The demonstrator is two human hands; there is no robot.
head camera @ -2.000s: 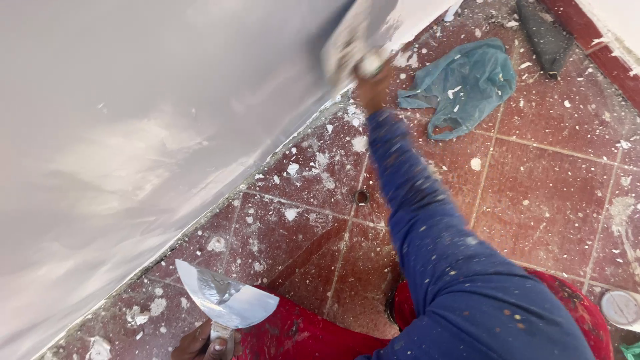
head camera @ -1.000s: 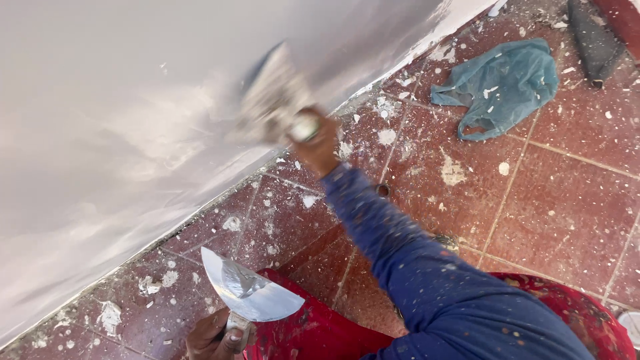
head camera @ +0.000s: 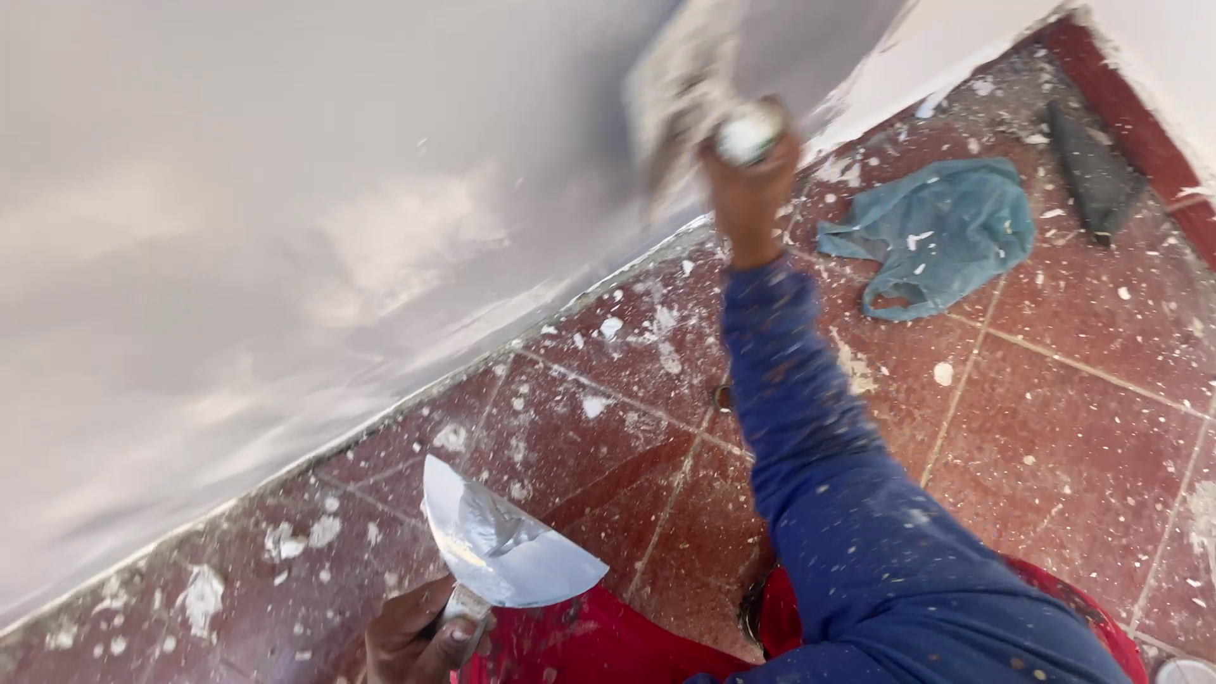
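My right hand [head camera: 755, 195], at the end of a paint-spattered blue sleeve, grips the rounded handle of a wide, plaster-smeared trowel or putty knife [head camera: 679, 95]. Motion blurs the tool, which is at the smooth grey-white wall [head camera: 237, 237]; exact contact cannot be told. At the bottom, my left hand [head camera: 418, 632] is closed around the handle of a broad metal putty knife [head camera: 508, 546]. Its flared blade points up and carries a grey-white smear. This knife is held over the floor, near my red-clothed leg.
Red floor tiles [head camera: 1073, 446] bear many white splatters and flakes. A crumpled blue plastic bag [head camera: 950, 233] lies right of my right hand, with a dark grey piece of material [head camera: 1092, 176] beyond it by the red baseboard [head camera: 1121, 104]. A round white object [head camera: 1185, 671] shows at bottom right.
My right hand and its tool went down and left along the wall, then back up. The left hand keeps hold of its putty knife throughout.
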